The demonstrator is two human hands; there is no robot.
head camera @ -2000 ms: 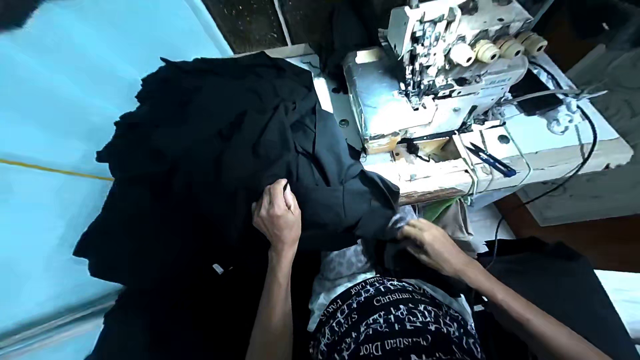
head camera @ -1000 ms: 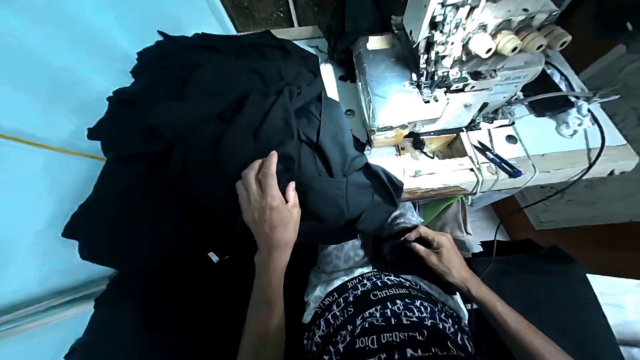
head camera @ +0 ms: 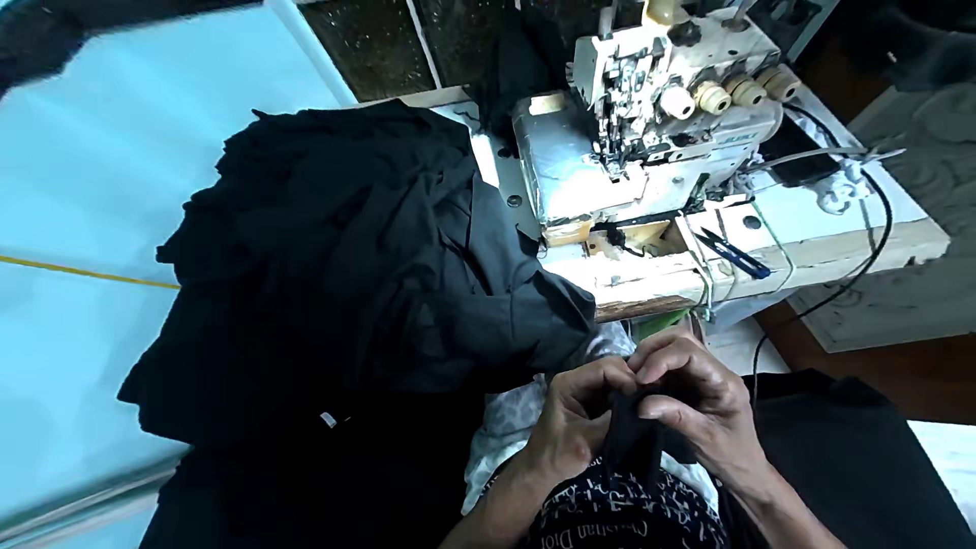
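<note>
Both hands meet over my lap at the lower middle, gripping one small piece of black fabric (head camera: 634,435). My left hand (head camera: 576,415) pinches its left edge, and the fingertips of my right hand (head camera: 698,400) close on its upper right part, nearly touching the left ones. Part of the piece hangs down between the hands; the rest is hidden by the fingers. To the left lies a large heap of black cloth (head camera: 343,252), with a small white tag (head camera: 328,419) near its lower part.
A Juki overlock sewing machine (head camera: 686,99) stands on a worn white table (head camera: 839,248) beyond my hands. Blue thread snips (head camera: 732,254) lie by a small open compartment (head camera: 648,238). A black cable (head camera: 877,244) loops down at the right. Black cloth (head camera: 846,450) lies at lower right.
My left hand has left the large black heap and moved right to join my right hand. Both now hold the small black piece, raised in front of my shirt.
</note>
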